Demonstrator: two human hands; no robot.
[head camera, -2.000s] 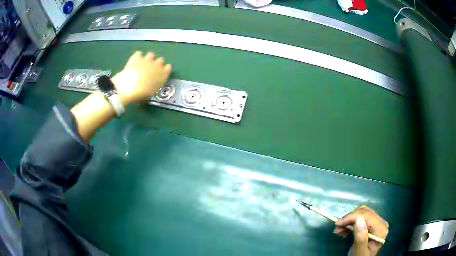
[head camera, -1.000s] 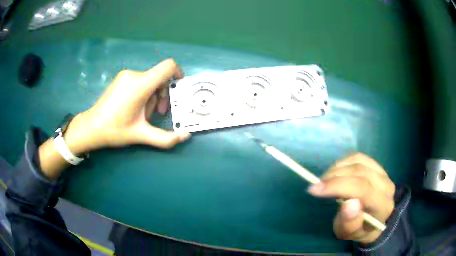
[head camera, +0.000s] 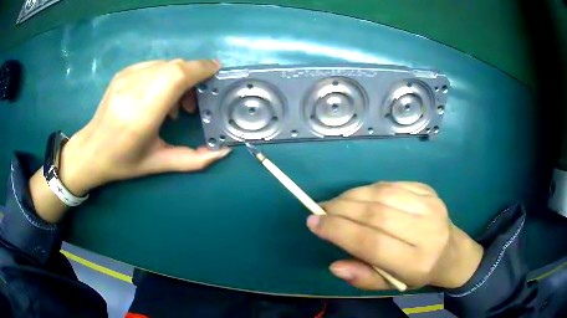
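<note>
A grey three-ring metal plate (head camera: 293, 118) is held over the blue-green mat, its long side running left to right. My left hand (head camera: 140, 121) grips its left end, fingers at the far corner and thumb at the near corner. My right hand (head camera: 388, 236) holds a fine brush (head camera: 289, 184) with a pale wooden handle. The brush's dark tip is at the plate's near edge, just below the left ring recess. Whether the tip touches the metal I cannot tell. Pale markings run along the plate's far edge.
The blue-green mat (head camera: 186, 223) lies under the plate, with the green conveyor belt (head camera: 398, 18) beyond it. A dark textured object (head camera: 9, 79) is at the left edge. Part of another plate (head camera: 31, 9) shows at the top left. A silver bracket (head camera: 559, 192) is at the right edge.
My left hand took the plate from the belt and brought it over the mat. The plate's glare has gone since one second ago. The brush has moved left to the plate's near edge.
</note>
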